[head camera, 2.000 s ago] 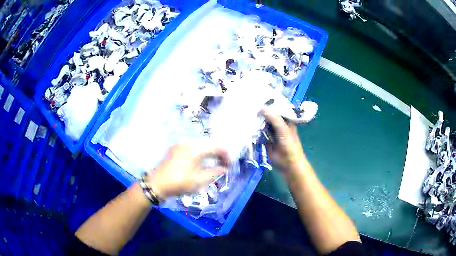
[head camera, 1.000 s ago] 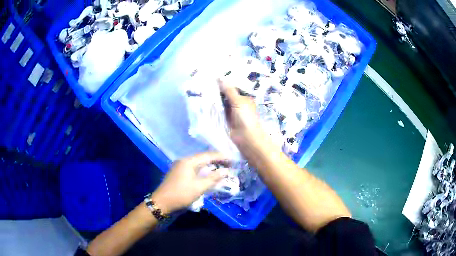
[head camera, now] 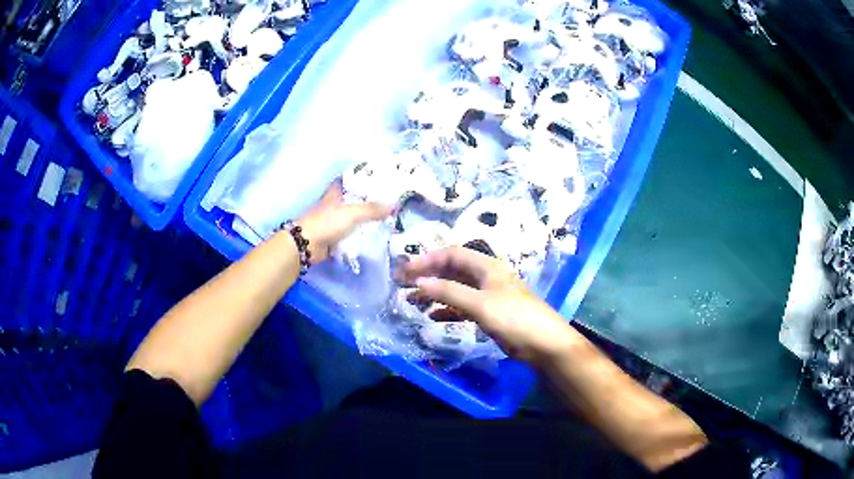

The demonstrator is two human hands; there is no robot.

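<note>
Bagged white-and-black assemblies (head camera: 492, 220) fill the right and front parts of the lined blue crate (head camera: 613, 220) before me. My left hand (head camera: 339, 223) is at the crate's left front, fingers pointing right, against a white assembly (head camera: 384, 178) in clear film; its fingertips are partly hidden and I cannot tell if it grips. My right hand (head camera: 463, 290) is over the bagged assemblies near the front corner, fingers apart and curved, with nothing seen held. Clear film (head camera: 370, 271) lies between the hands, and its edge hangs at the crate's front rim.
A white liner (head camera: 328, 103) covers the crate's left side. A second blue crate (head camera: 159, 210) at left holds loose white pieces and a white bag lump (head camera: 173, 131). The green bench (head camera: 693, 243) is at right, with a white sheet (head camera: 805, 281) and unbagged assemblies (head camera: 838, 327).
My left hand has moved up and left to the assembly by the liner. My right hand has drawn back toward the crate's front corner. The bagged assemblies show more openly.
</note>
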